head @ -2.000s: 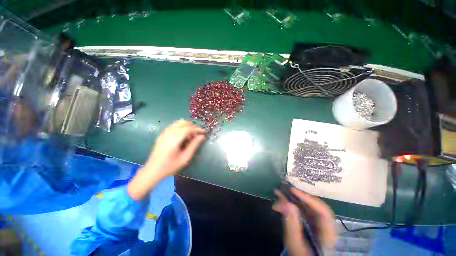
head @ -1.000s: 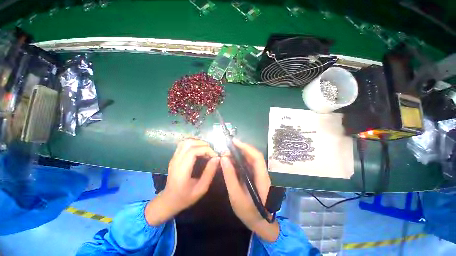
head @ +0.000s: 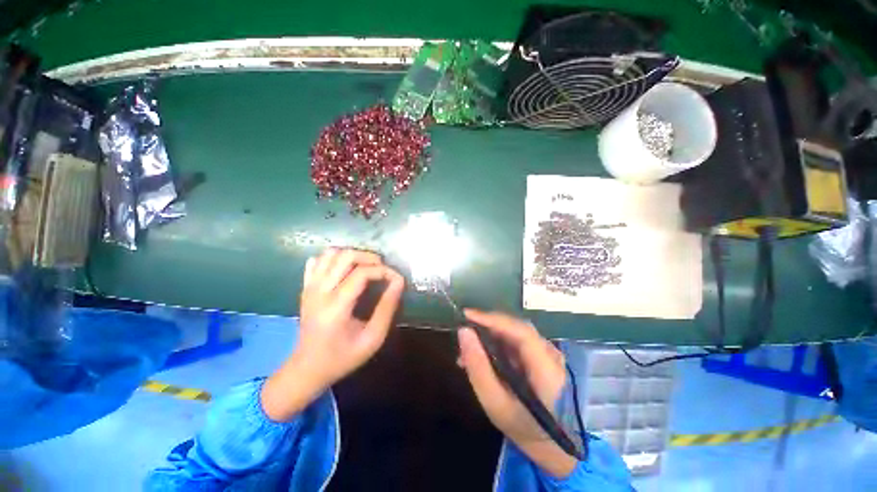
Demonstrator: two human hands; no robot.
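Note:
My right hand (head: 514,380) holds a black soldering iron (head: 524,389) like a pen, its thin tip pointing at the near edge of a circuit board (head: 428,252). The board lies on the green bench, washed out white by glare. My left hand (head: 344,303) is beside the board's left side, thumb and index finger pinched together at the board's near left; whether a small part is between them cannot be seen. A pile of red components (head: 370,159) lies behind my left hand. Grey-brown small parts (head: 577,254) are spread on a pale sheet (head: 664,279) at right.
Green boards (head: 466,86) lie at the back beside a fan with a round wire guard (head: 577,93). A white tub (head: 658,133) holds silvery pieces. The soldering station (head: 769,183) stands at right. A silver bag (head: 135,173) and ribbed block (head: 67,211) are at left.
My hands were together at the board's near edge a second ago. Now they are apart, the left a little left and the right lower right, with the iron tip at the near edge. The view has shifted.

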